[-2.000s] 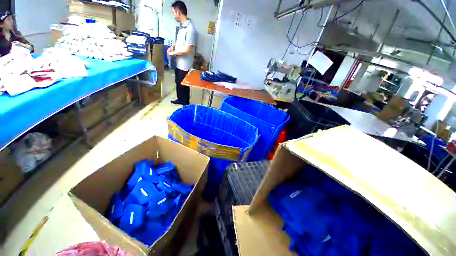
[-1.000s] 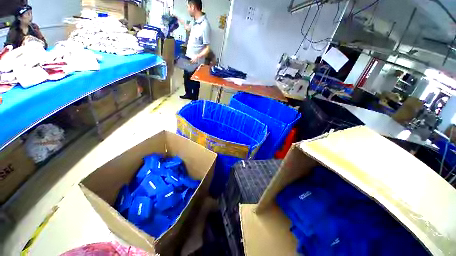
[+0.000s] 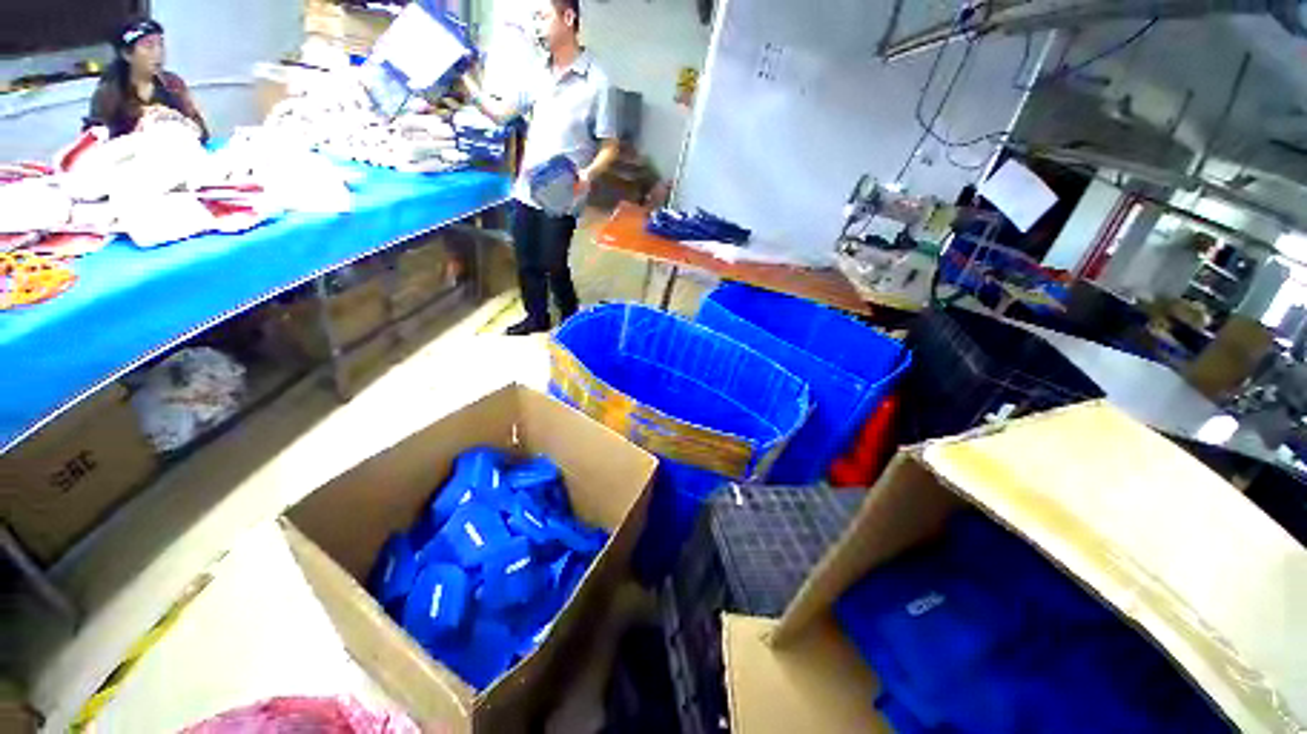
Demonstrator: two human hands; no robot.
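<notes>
Neither of my hands is in the picture. A smaller open carton [image 3: 390, 618] stands upright in front of me, left of centre. It holds a heap of blue sewn pieces [image 3: 508, 574] with small white logo bars. A large carton [image 3: 1097, 480] lies tipped on its side at the right, its opening towards me. More blue pieces [image 3: 989, 631] lie in its shadowed inside. A tan carton flap [image 3: 788, 681] sticks out at its lower left. Some pink-red cloth [image 3: 298, 717] is cut off by the bottom edge.
A black plastic crate [image 3: 781, 538] stands between the cartons. Two blue bins [image 3: 674, 376] are behind it. A long blue-topped table [image 3: 287, 258] with piled cloth runs along the left. A person [image 3: 556, 158] stands behind it at the back; another person [image 3: 146, 86] is at its far left.
The view has turned left, so the cartons and bins sit further right in the picture. The standing person has come nearer and now holds dark blue items. More of the person at the left shows.
</notes>
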